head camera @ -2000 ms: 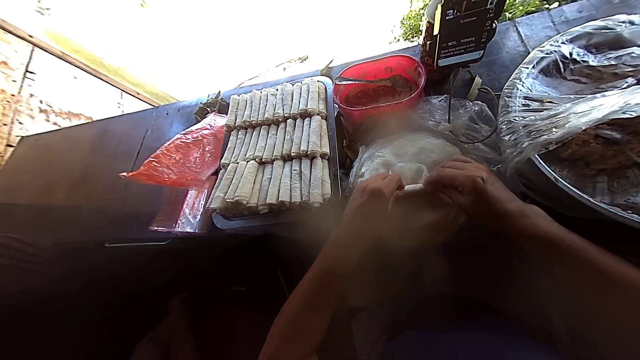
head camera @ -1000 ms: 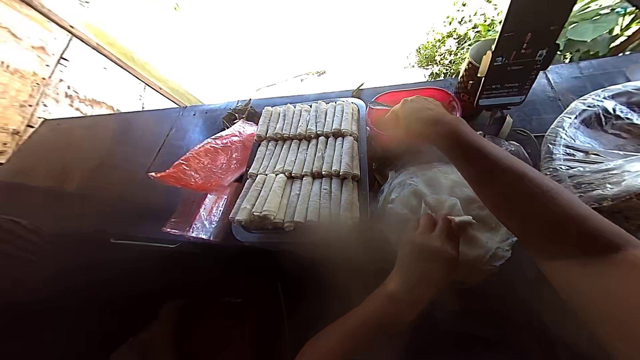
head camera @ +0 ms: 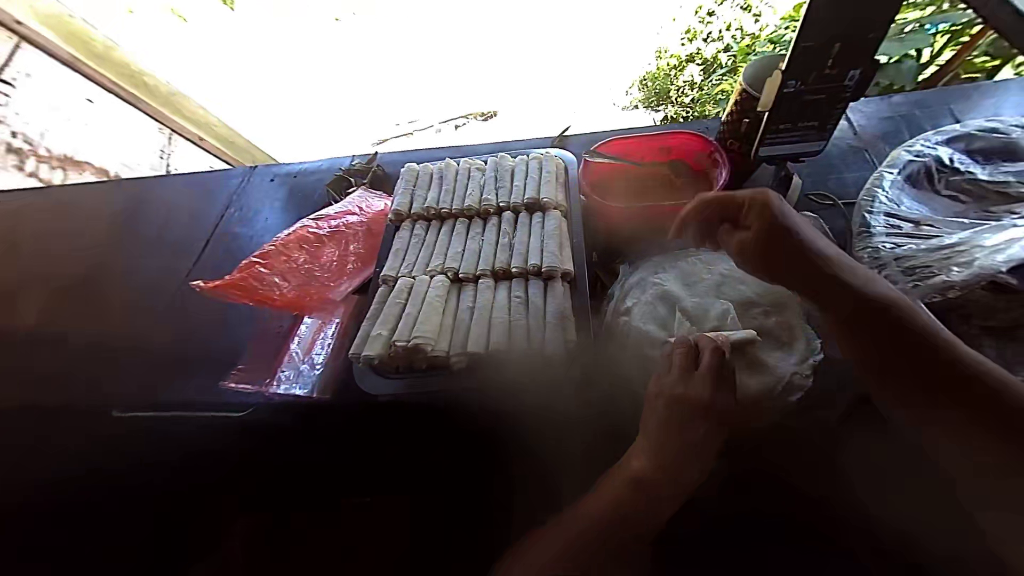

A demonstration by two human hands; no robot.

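My left hand (head camera: 690, 384) holds a partly rolled spring roll (head camera: 732, 337) down on a stack of thin round wrappers (head camera: 768, 300), with a flap of wrapper standing up behind the roll. My right hand (head camera: 740, 228) hovers above the far side of the stack, fingers bent downward; whether it holds anything cannot be told. Behind it, at the upper left, a red plastic tub (head camera: 652, 192) contains a brownish mixture and a spoon or similar utensil. To the left, a metal tray (head camera: 582, 264) bears three rows of finished spring rolls (head camera: 480, 248).
A red plastic bag (head camera: 312, 260) and a clear-wrapped packet (head camera: 308, 356) lie left of the tray. A phone (head camera: 828, 76) stands upright beside a dark cup (head camera: 748, 104) at the back. On the right is a large round container covered in plastic film (head camera: 944, 208).
My right hand was at the wrappers with my left, then went over the red tub, and is now back above the stack's far side. My left hand stays at the roll.
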